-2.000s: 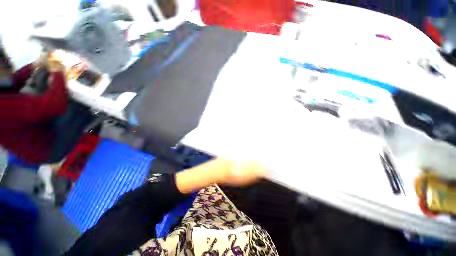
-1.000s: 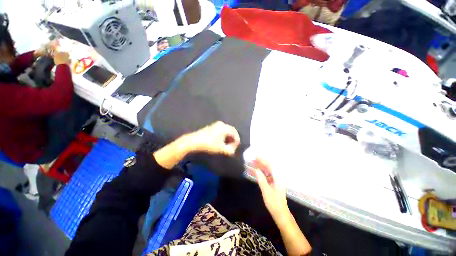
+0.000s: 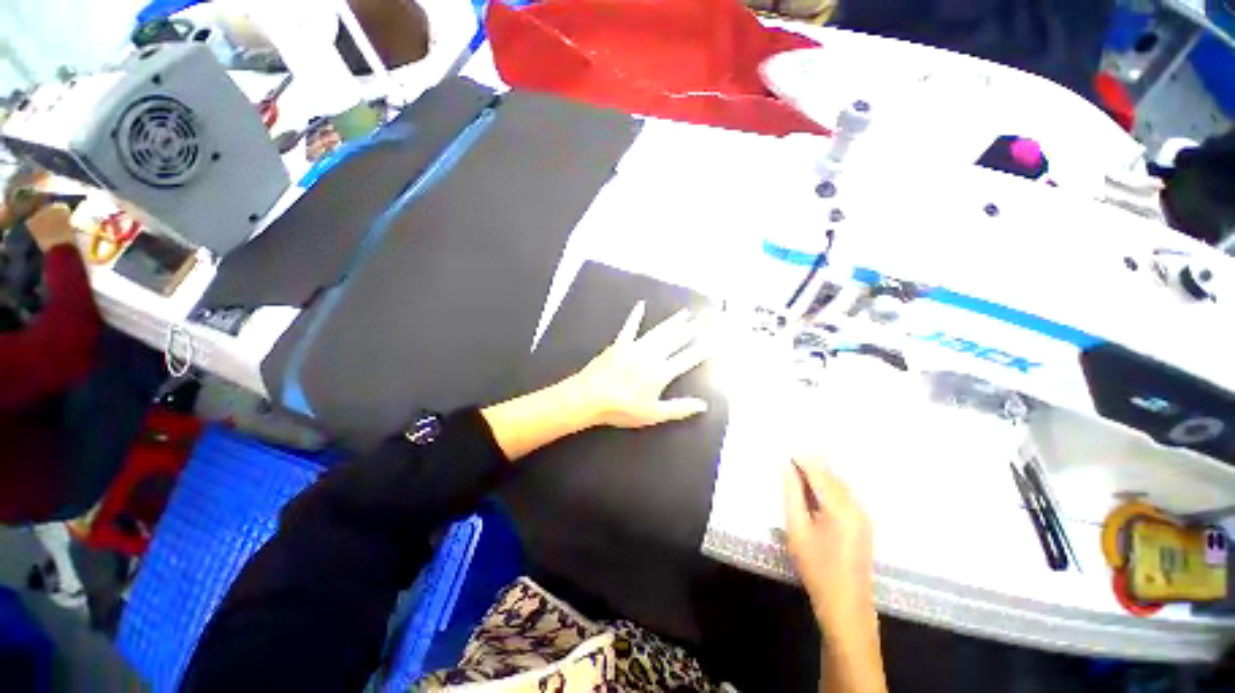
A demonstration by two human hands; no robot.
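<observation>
A dark grey cut panel [image 3: 616, 474] lies on the table left of the needle area and hangs over the front edge. My left hand [image 3: 637, 379] rests flat on it with fingers spread. My right hand [image 3: 830, 528] is over the table's front part, right of the panel, with fingers partly curled; a small dark spot shows at its fingertips, too unclear to name. The sewing machine [image 3: 935, 318] has a blue stripe, and its needle area is washed out by bright light. More dark grey panels [image 3: 447, 251] with a blue strip [image 3: 373, 244] lie to the left.
A red cloth [image 3: 637, 61] lies at the far edge. Dark slim tools [image 3: 1040, 515] and a yellow-cased phone [image 3: 1172, 558] lie at right. A neighbouring machine [image 3: 169, 142] stands left, beside a person's red sleeve [image 3: 48, 332]. Blue crates [image 3: 217, 542] are below the table.
A dark grey panel now lies between the stacked panels and the needle area. My left hand has opened and moved right onto it. My right hand has moved right, and the view has shifted.
</observation>
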